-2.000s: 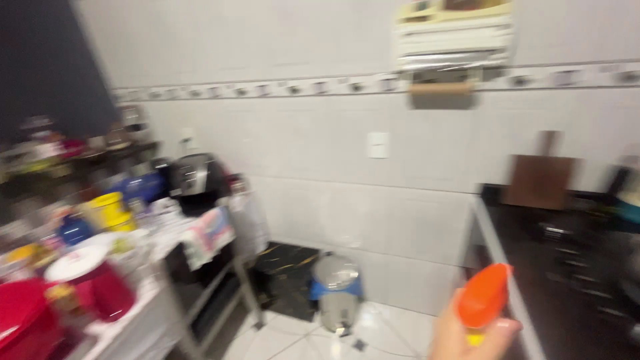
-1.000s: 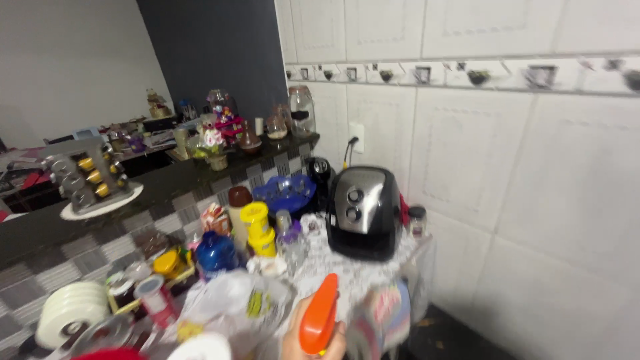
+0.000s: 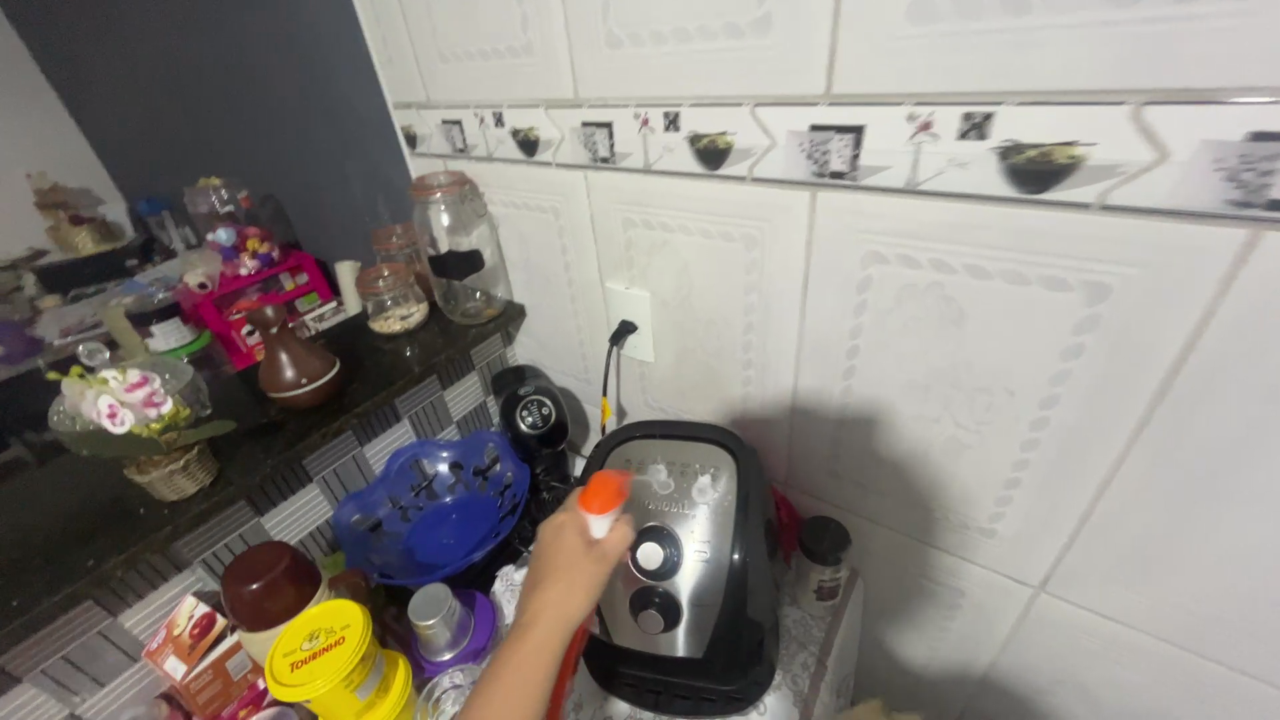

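My right hand (image 3: 580, 560) grips a spray bottle (image 3: 603, 497) with an orange and white trigger head, just in front of an air fryer (image 3: 690, 570). The air fryer is black with a silvery control panel and two round knobs, and patches of white foam or spray show on the upper panel. Part of the red bottle body shows below my wrist. A blue openwork plastic bowl (image 3: 440, 520) lies left of the hand. My left hand is out of the frame.
Yellow lidded tubs (image 3: 325, 655), a metal cup (image 3: 438, 618) and a brown-lidded container (image 3: 270, 585) crowd the lower left. On the dark ledge stand a tall glass jar (image 3: 462, 250), a brown diffuser-shaped vase (image 3: 295, 365) and potted flowers (image 3: 130, 405). A black plug (image 3: 622, 332) sits in the wall outlet.
The view has turned left and come closer to the air fryer. The hand with the sprayer is now in front of its panel, where white patches show.
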